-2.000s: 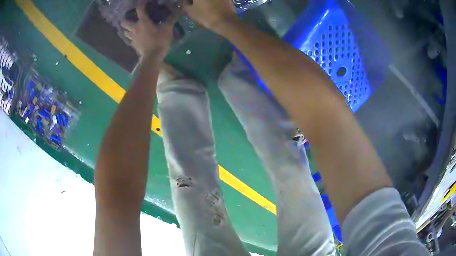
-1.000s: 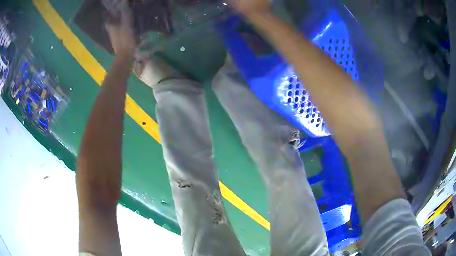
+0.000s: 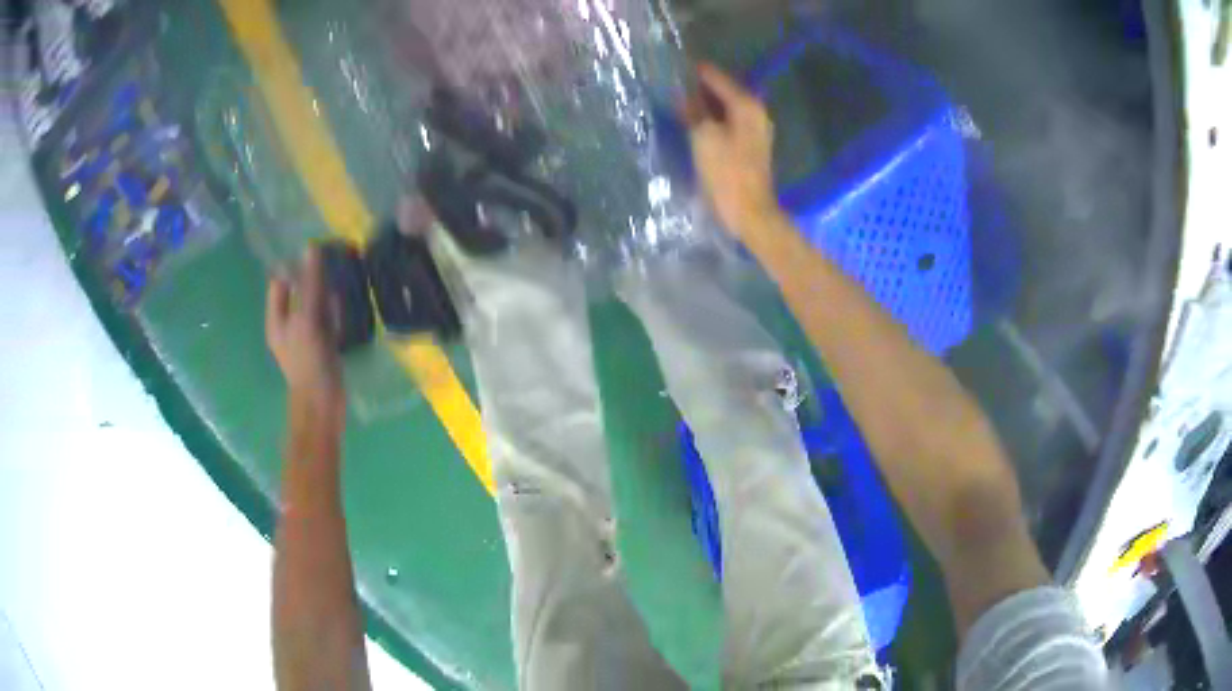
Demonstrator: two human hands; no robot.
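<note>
A large clear blister tray (image 3: 624,149) spans between my hands above my lower legs, blurred and full of glare. Black rounded devices (image 3: 412,284) lie at its left part, and more dark ones (image 3: 497,189) show nearer the middle. My left hand (image 3: 305,321) is closed at the tray's left edge, right beside a black device. My right hand (image 3: 734,151) is closed at the tray's right edge. The exact finger contact is blurred on both sides.
A blue perforated stool (image 3: 899,243) stands at the right, with more blue plastic (image 3: 865,513) below my right forearm. A clear bag or tray of blue and brown pieces (image 3: 133,203) is at the far left. A yellow line (image 3: 453,405) crosses the green floor. White bench surfaces show at both sides.
Both hands have come down from the top edge of the picture, closer to me. The clear tray with black devices has come into view between them. The view has shifted relative to the stool.
</note>
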